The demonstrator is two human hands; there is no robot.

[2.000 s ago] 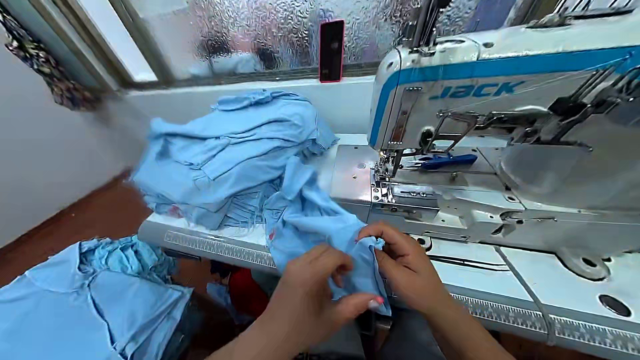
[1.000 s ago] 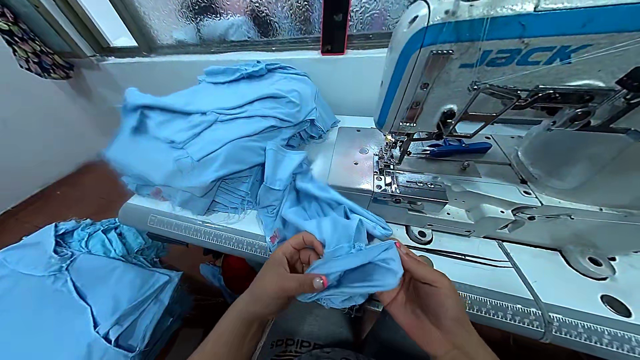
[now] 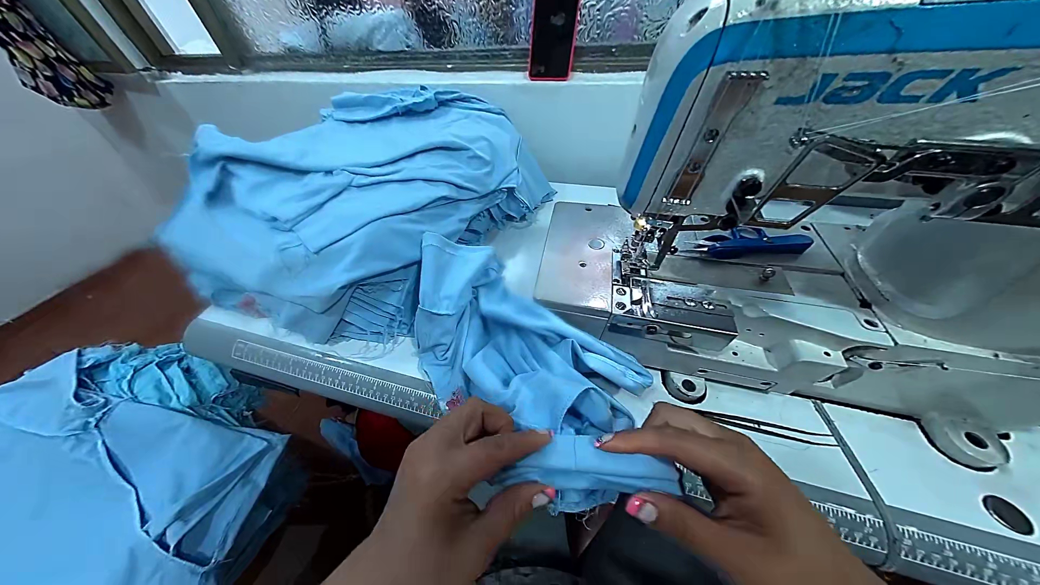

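A light blue garment piece (image 3: 528, 349) lies across the front edge of the sewing table, left of the sewing machine's needle area. My left hand (image 3: 479, 479) pinches its folded near edge between thumb and fingers. Close by on the right, my right hand (image 3: 707, 487) grips the same folded band, which has a short seam between the two hands. Behind and right of the hands stands a white and blue Jack industrial sewing machine (image 3: 747, 122), its presser foot (image 3: 642, 276) with no fabric under it. The palms are turned away from view.
A heap of light blue garments (image 3: 349, 187) covers the table's left part. More blue garments (image 3: 73, 463) are stacked lower left. Blue-handled thread snips (image 3: 756, 244) rest on the machine bed. A phone in a red case (image 3: 554, 41) leans at the window. A printed ruler tape (image 3: 333, 378) runs along the table edge.
Both hands have shifted along the garment; they now hold a flat folded band between them, where one second ago the cloth was bunched over the right hand's fingers.
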